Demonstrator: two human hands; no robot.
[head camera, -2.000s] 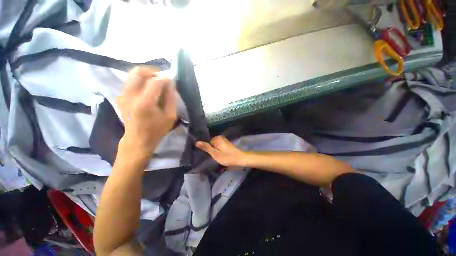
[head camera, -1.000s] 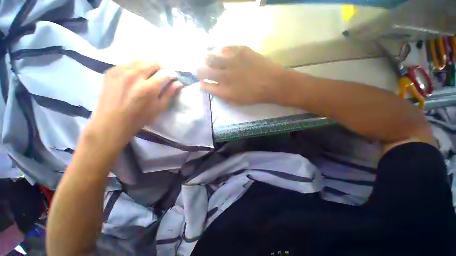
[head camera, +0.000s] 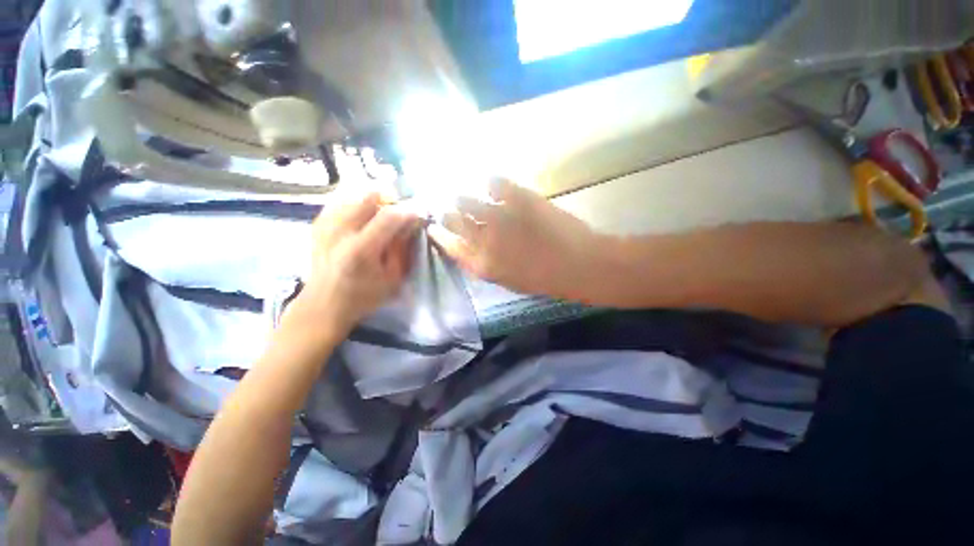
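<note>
A striped garment panel (head camera: 203, 240) lies in folds over the left of the machine table and hangs over its front edge. My left hand (head camera: 368, 251) pinches the cloth edge just in front of the machine lamp's glare. My right hand (head camera: 507, 240) is close beside it, its fingertips on the same cloth edge. The fingertips are partly washed out by the glare. The lockstitch machine's head (head camera: 363, 48) stands above my hands. The presser foot and needle cannot be made out in the glare.
A glowing control panel (head camera: 598, 21) is at the top. Scissors (head camera: 892, 181) with red and yellow handles lie on the table (head camera: 705, 187) at the right, more orange handles (head camera: 940, 91) behind. Striped cloth (head camera: 630, 384) lies across my lap. Part of a person's arm (head camera: 27, 501) shows at lower left.
My right hand has come up from the lap-side cloth to the cloth edge beside my left hand. The view has shifted, bringing the machine head and control panel into sight.
</note>
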